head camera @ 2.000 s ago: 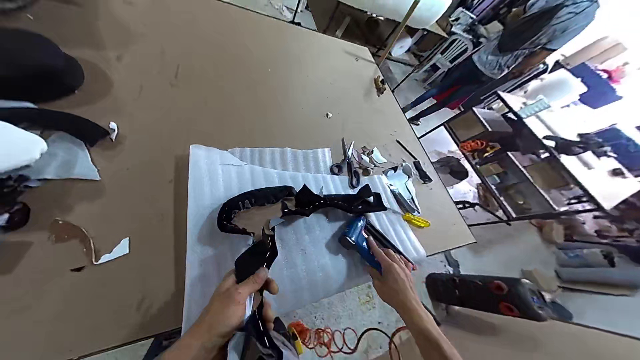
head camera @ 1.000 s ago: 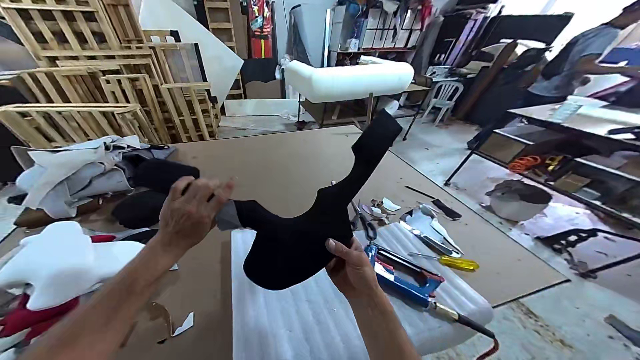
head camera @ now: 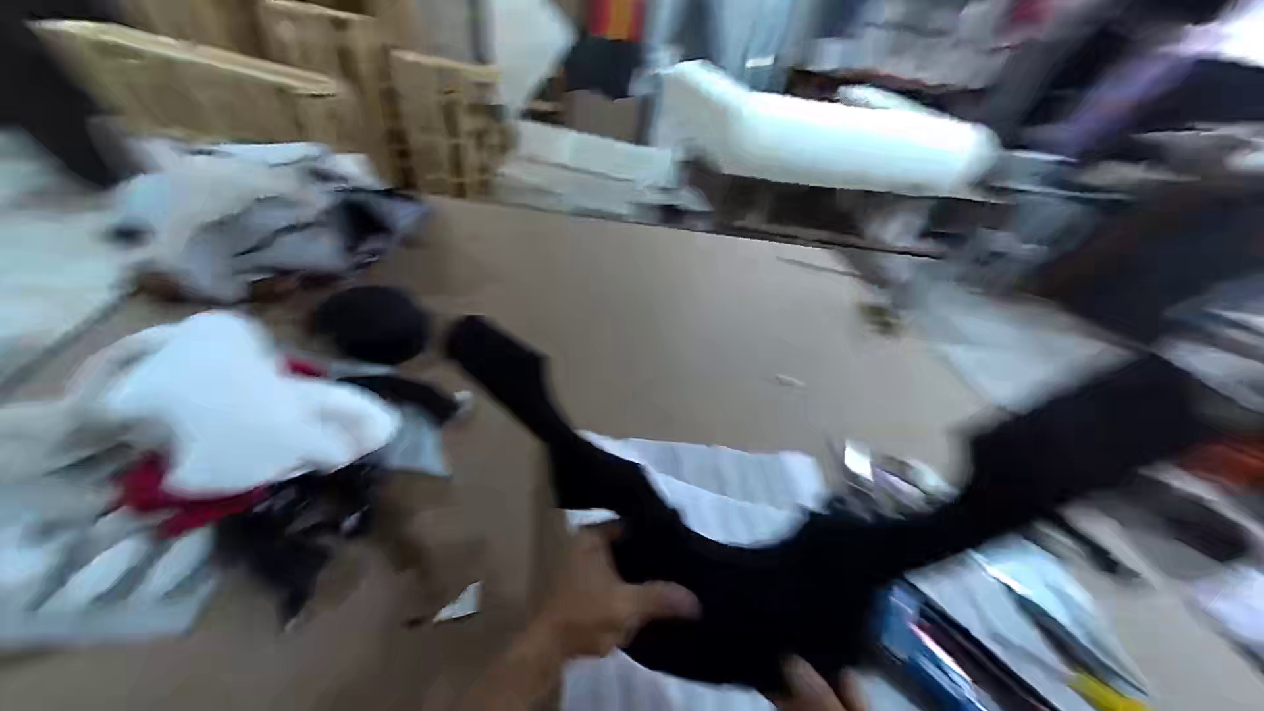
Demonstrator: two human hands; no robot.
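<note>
A black covered piece with two long arms [head camera: 750, 602] is held up over the table, blurred by motion. My left hand [head camera: 602, 602] grips its lower left part, with the thumb lying across the black surface. At its bottom edge, my right hand [head camera: 820, 686] shows only fingertips against the piece; the rest is hidden below the frame. Beneath it lies a white foam sheet [head camera: 731, 484]. Close to the right hand, on the sheet, is a blue tool [head camera: 928, 652], blurred, with a yellow handle [head camera: 1101, 691] beyond it.
White, red and black pieces [head camera: 237, 405] are heaped on the left of the brown tabletop [head camera: 632, 316]. A round black piece [head camera: 370, 324] and a grey-white cloth pile [head camera: 257, 207] lie behind. Wooden frames [head camera: 197, 84] and a white wrapped roll [head camera: 839, 138] stand beyond the table.
Two seconds ago my right hand held the blue tool; one second ago it held the black piece and the tool lay on the sheet. The piece has since turned, its smooth side showing. The view has swung left.
</note>
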